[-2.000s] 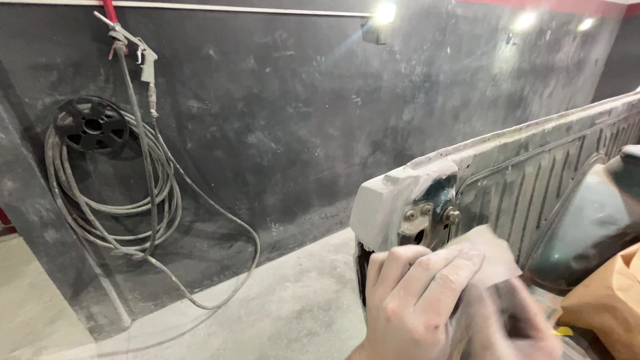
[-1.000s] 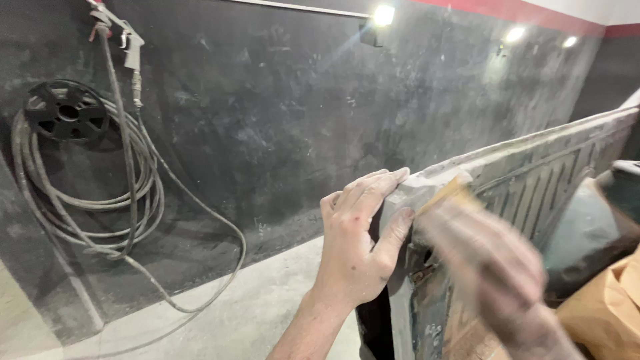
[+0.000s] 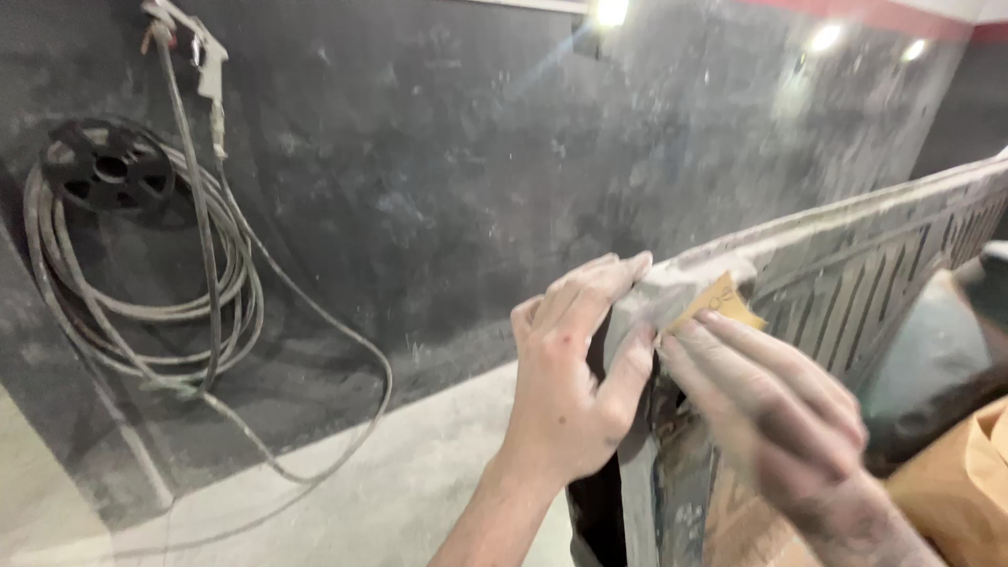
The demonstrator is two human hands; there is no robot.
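Note:
A metal vehicle body panel point(image 3: 835, 206) with ribbed inner sheet runs from the centre to the right edge, its near top corner point(image 3: 669, 276) covered in pale, dusty filler or primer. My left hand point(image 3: 575, 370) rests around this corner, fingers over the far side and thumb on the near side. In my right hand point(image 3: 772, 402), partly blurred, a yellow sheet of sandpaper point(image 3: 713, 303) is pressed flat by the fingertips against the corner's inner side. The sheet bears handwriting. Pale dust coats the fingers of both hands.
An air blow gun point(image 3: 211, 63) and a coiled hose point(image 3: 252, 315) on a black reel point(image 3: 110, 165) hang on the dark wall point(image 3: 441, 197) at left. Brown paper point(image 3: 961, 480) lies at lower right, near a blue-grey rounded surface point(image 3: 921, 346). Pale floor point(image 3: 409, 472) shows below.
Two seconds ago both hands were together at the sandpaper, lower by the corner's metal fitting. My left hand has since moved onto the corner; the right hand now holds the sandpaper against it.

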